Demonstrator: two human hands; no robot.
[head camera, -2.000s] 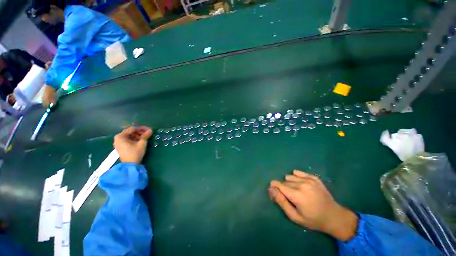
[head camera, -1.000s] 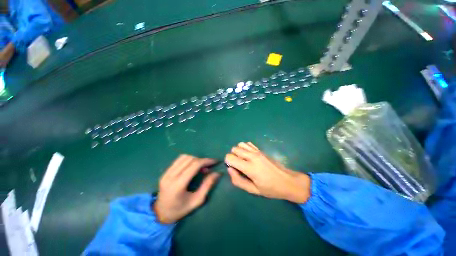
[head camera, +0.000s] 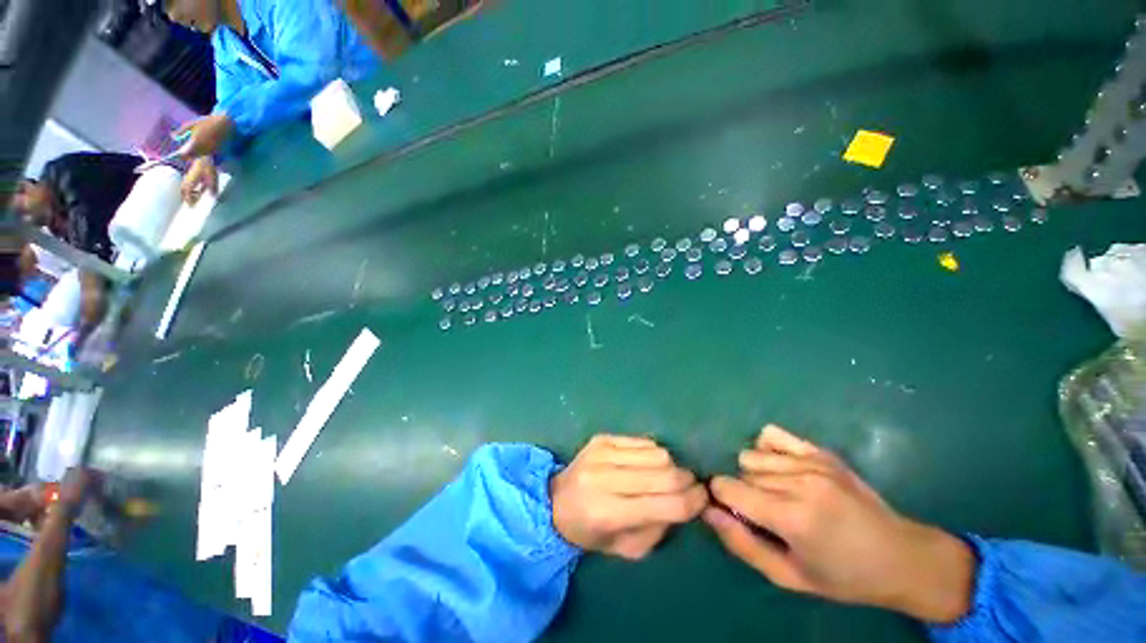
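My left hand (head camera: 631, 495) and my right hand (head camera: 823, 521) are close together at the lower middle, fingertips nearly touching. A small dark bit shows between the fingertips; its shape and which hand holds it are unclear. Beyond them, silver discs (head camera: 691, 255) lie in long staggered rows on the green belt, running from the middle left up to a steel upright (head camera: 1096, 157) at the right. A few discs near the middle of the rows shine bright white.
Unlit white strips (head camera: 236, 502) are piled at lower left, with one strip (head camera: 327, 405) beside them. A yellow piece (head camera: 868, 148) lies beyond the discs. Crumpled white paper (head camera: 1116, 284) and a clear plastic bag (head camera: 1112, 427) are at the right. A white block (head camera: 336, 114) and people in blue smocks are at the left.
My left hand has left the left end of the disc rows and come beside my right hand. Since one second ago, the two hands have drawn closer together and the view has turned left.
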